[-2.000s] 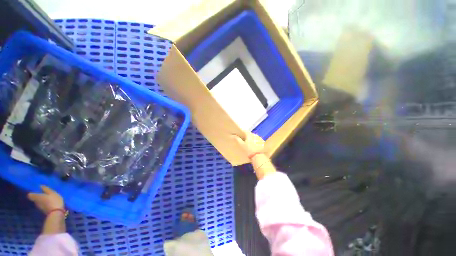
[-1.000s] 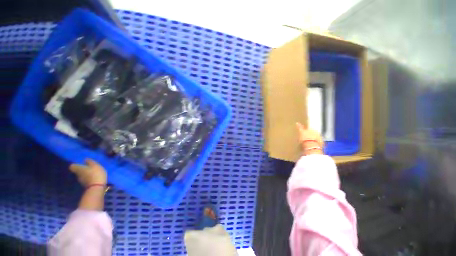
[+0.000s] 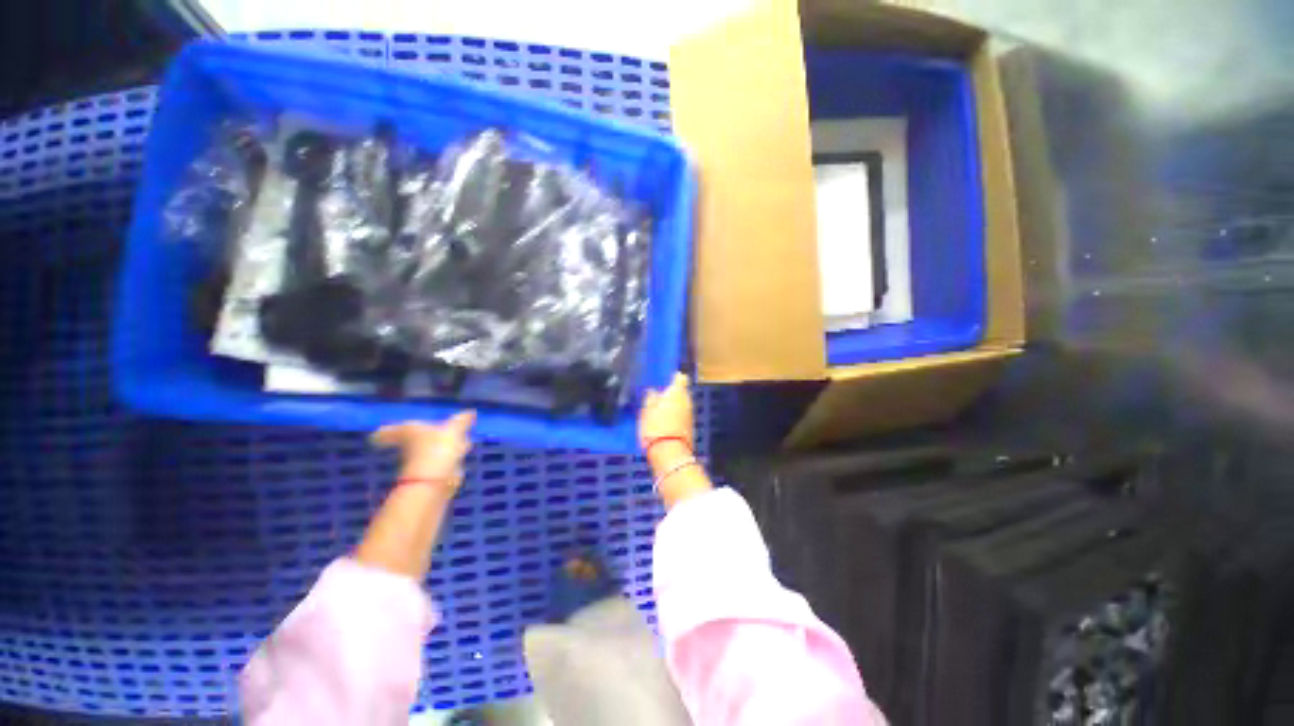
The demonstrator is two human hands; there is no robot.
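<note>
A blue plastic bin [image 3: 554, 426] stands on a blue perforated pallet [image 3: 539, 496] at the left and middle. It holds bagged black parts [image 3: 468, 255] in shiny clear plastic, with white sheets partly under them. My left hand [image 3: 430, 447] is on the bin's near long edge. My right hand [image 3: 667, 416] is at its near right corner. The fingertips of both are partly hidden at the rim, but both hold it.
An open cardboard carton [image 3: 752, 199] stands close to the bin's right side, with a blue lining [image 3: 944, 213] and a white, black-edged item [image 3: 847, 234] inside. Black trays [image 3: 993, 567] lie at lower right, one with small shiny parts [image 3: 1107, 660]. My foot [image 3: 582, 574] shows at bottom centre.
My right hand has let go of the carton flap and moved left onto the bin. The bin has turned more level and now sits close beside the carton.
</note>
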